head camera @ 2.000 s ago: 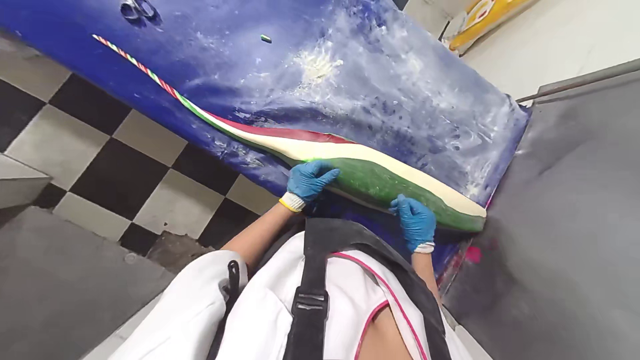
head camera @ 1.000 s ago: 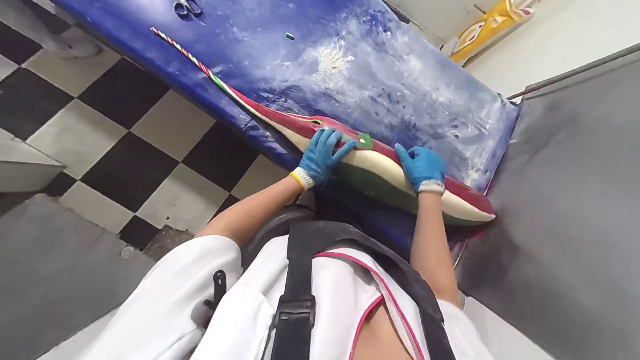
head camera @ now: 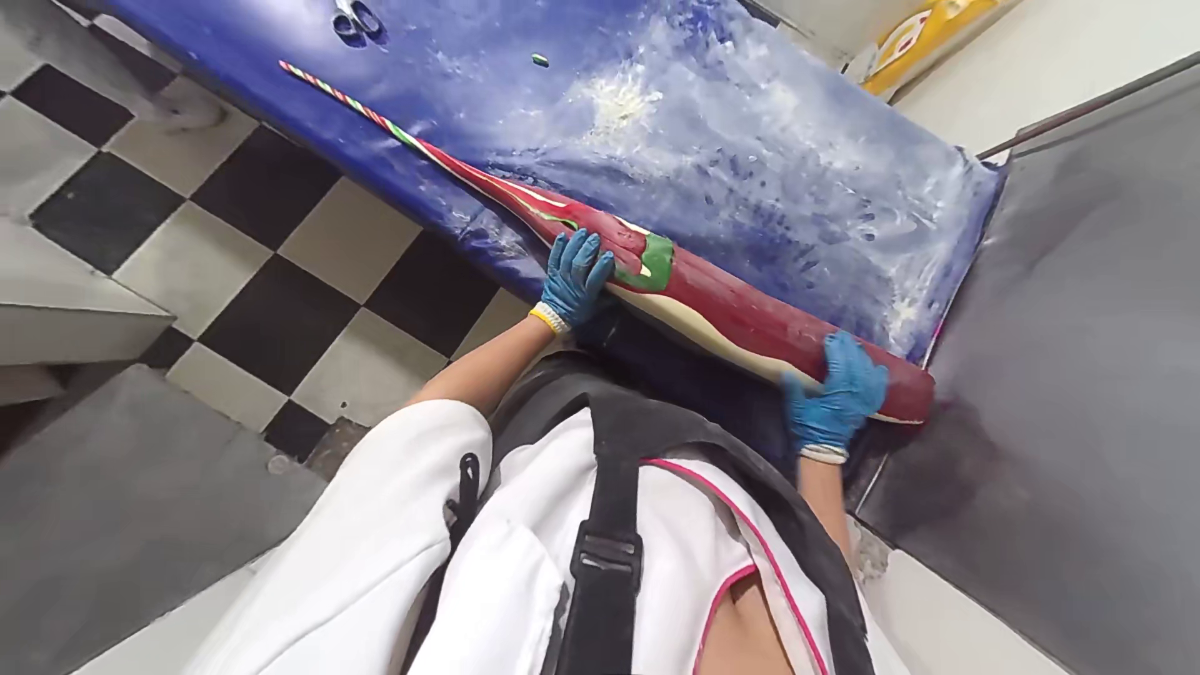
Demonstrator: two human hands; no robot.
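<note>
A long tapering roll of red, cream and green candy mass (head camera: 741,300) lies slantwise along the near edge of a blue-covered table. Its thick end is at the right; its thin end is a twisted striped rope (head camera: 352,101) at the upper left. My left hand (head camera: 574,279), in a blue glove, rests on the near side of the roll by a green patch, fingers apart. Near the thick end, my right hand (head camera: 837,392), gloved alike, lies against the roll with its thumb apart; its palm side is hidden.
Scissors (head camera: 358,19) and a small green piece (head camera: 540,59) lie on the blue table cover (head camera: 750,159), which carries white powder. A grey panel (head camera: 1078,309) borders the table at the right. A yellow bag (head camera: 923,42) is behind it. Checkered floor shows at the left.
The roll has turned about its length: mostly green and cream faced up at first, now red with a green patch. My right hand has moved toward the thick end since one second ago.
</note>
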